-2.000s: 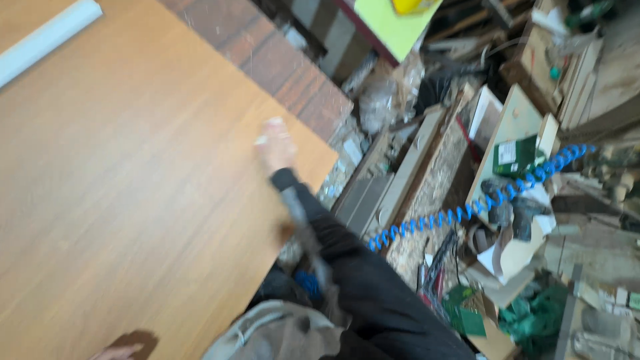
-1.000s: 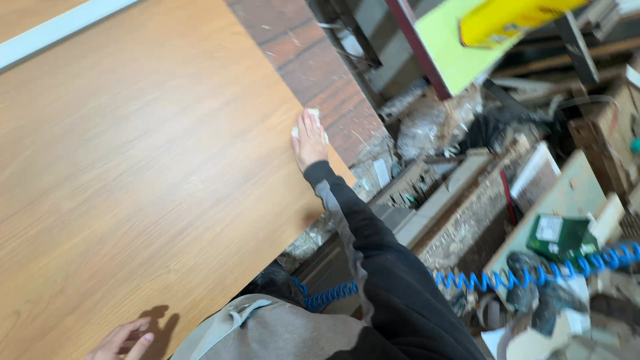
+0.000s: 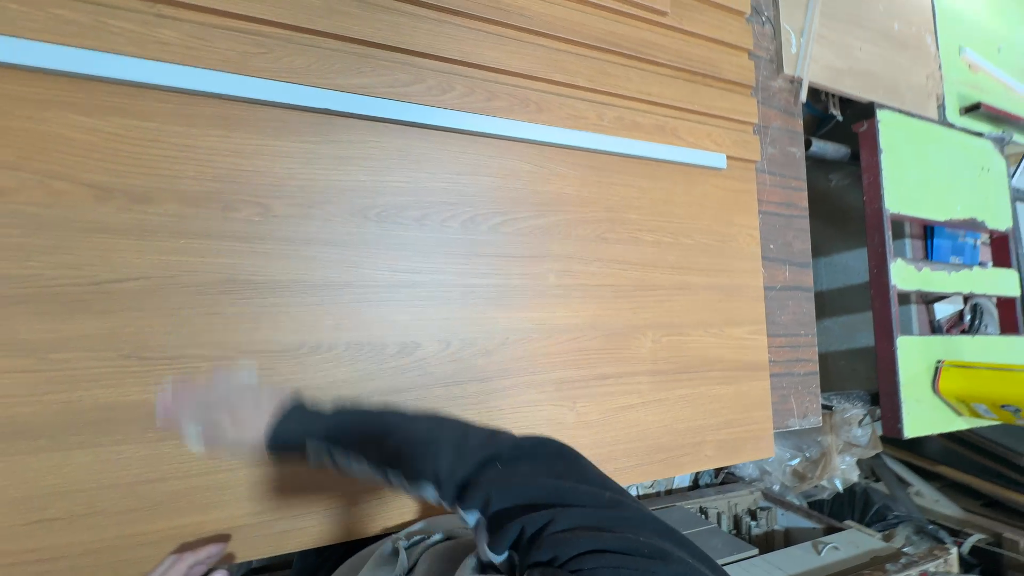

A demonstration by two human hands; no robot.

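A large wood-grain panel [image 3: 448, 288] lies flat in front of me. My right hand [image 3: 220, 406], strongly blurred, is over its lower left part, the dark sleeve reaching in from the lower right. Something whitish shows at the fingers, seemingly a cloth or paper held under them. At the bottom edge, my left hand [image 3: 192, 558] is partly cut off by the frame, its fingers near the panel's front edge; nothing shows in it. Across the upper part of the panel runs a long pale strip [image 3: 360, 106].
Grooved wood-grain boards [image 3: 560, 76] lie beyond the strip. Under the panel, a dark reddish board [image 3: 788, 280] sticks out at right. A light green-topped stand [image 3: 944, 172] bears a yellow can [image 3: 980, 390]. Clear plastic wrap [image 3: 824, 456] and wood pieces lie at lower right.
My right hand has moved from the panel's right edge to its lower left part. The view has swung considerably and now shows the grooved boards.
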